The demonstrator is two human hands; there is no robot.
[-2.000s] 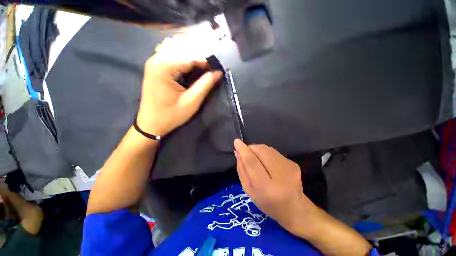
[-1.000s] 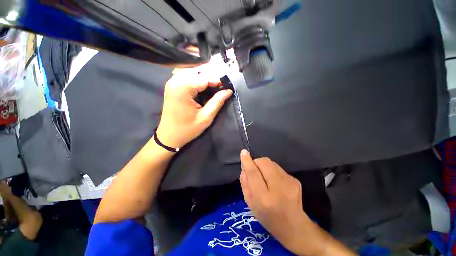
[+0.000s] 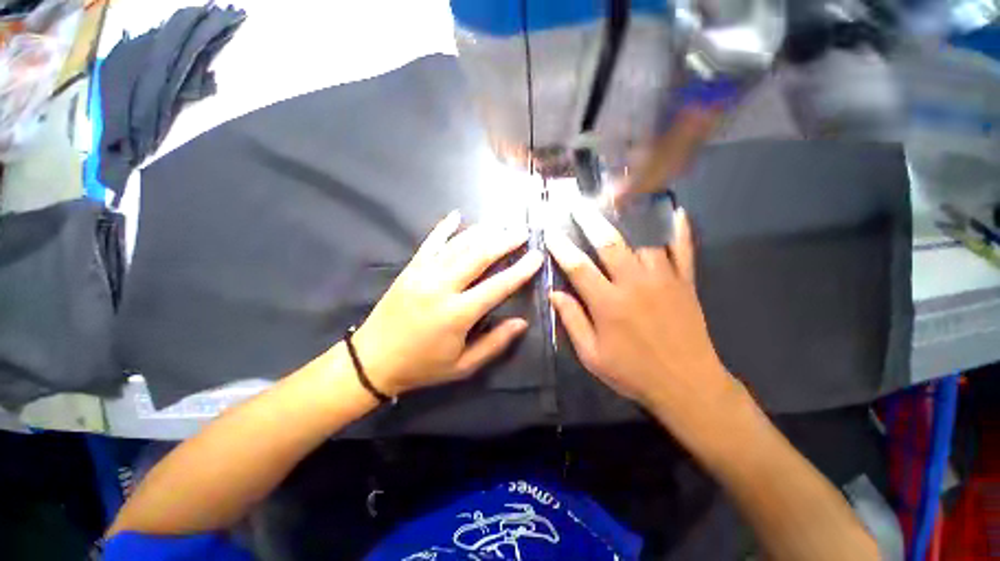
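Observation:
A large charcoal garment panel (image 3: 274, 230) lies flat under both hands. A narrow dark strip (image 3: 545, 362) lies on it, running from the glare down between the hands. My left hand (image 3: 455, 301) lies palm down on the left of the strip, fingers spread. My right hand (image 3: 636, 296) lies palm down on the right, fingers spread. Both hands' fingertips are close to the glare of the lamp. The sewing machine head (image 3: 493, 88) stands above them, with a thin dark thread down its front. The needle and presser foot are lost in the glare.
Loose dark cut pieces (image 3: 165, 82) lie at the upper left on the white table. Stacked dark pieces (image 3: 110, 258) are at the left edge. A printed ruler scale (image 3: 186, 400) shows at the near left edge. A blue support (image 3: 938, 466) stands at the lower right.
The view has shifted. My right hand has moved up from the strip's near end to beside the machine's glare. My left hand has opened from its pinch and lies flat on the cloth.

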